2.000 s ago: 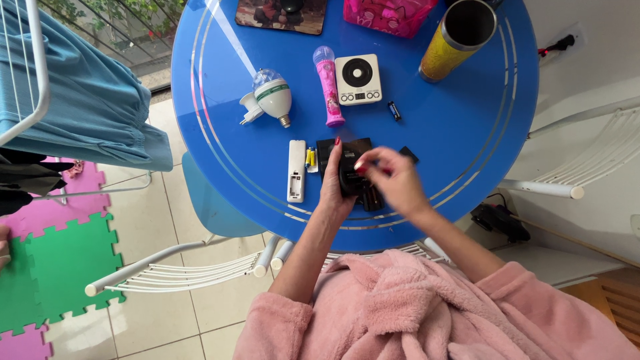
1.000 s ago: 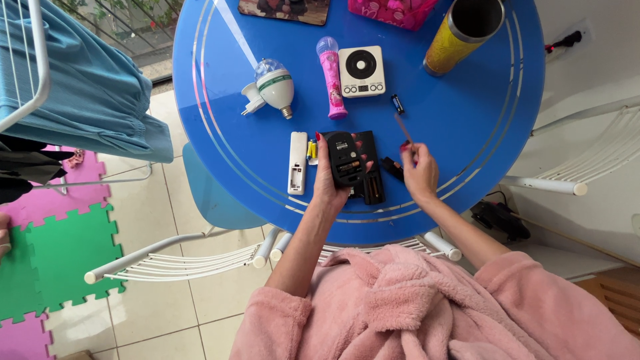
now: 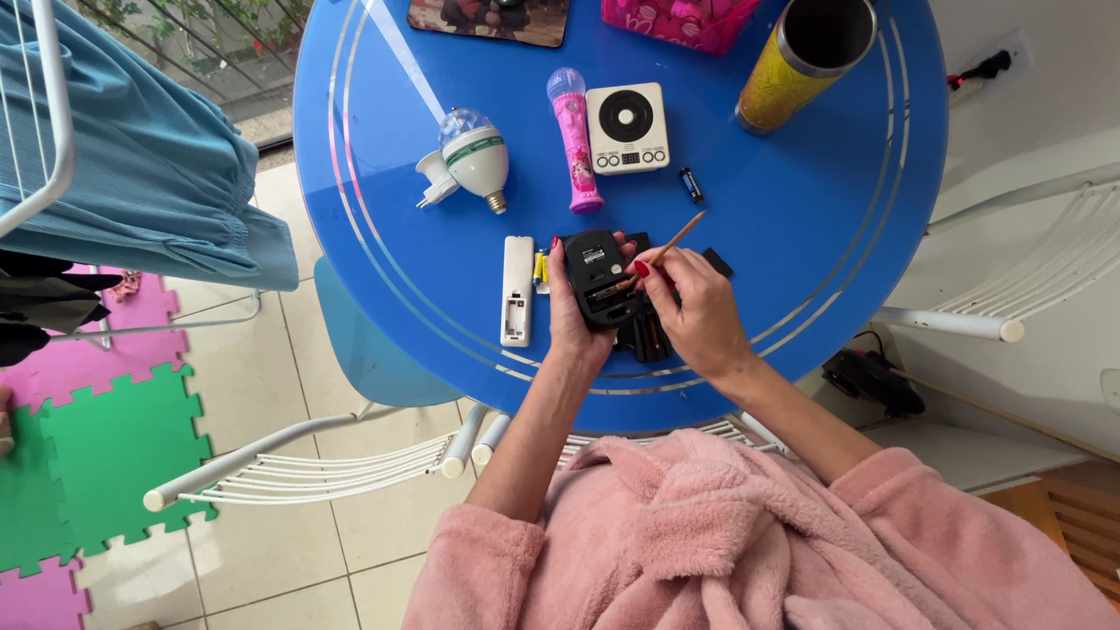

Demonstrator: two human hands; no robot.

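My left hand (image 3: 573,319) holds a black computer mouse (image 3: 602,271), underside up, with its battery compartment uncovered and a battery inside. My right hand (image 3: 696,311) pinches a thin wooden stick (image 3: 678,236); its lower end is at the compartment, partly hidden by my fingers. Behind and below the mouse lies a black device (image 3: 650,337) with an opened battery bay, partly covered by my hands. Left of my left hand are a white remote control (image 3: 517,293) with its battery bay showing and yellow batteries (image 3: 539,267). A dark battery (image 3: 691,185) lies farther up the table.
On the round blue glass table (image 3: 411,289) stand a white bulb lamp (image 3: 477,162), a pink toy microphone (image 3: 575,140), a white device with a round black dial (image 3: 628,129), a yellow tumbler (image 3: 801,66) and a pink basket (image 3: 691,22). White-framed chairs (image 3: 341,472) flank the table.
My right hand, holding the stick away to the right of the mouse one second ago, has moved left to the mouse's battery compartment. My left hand still holds the mouse.
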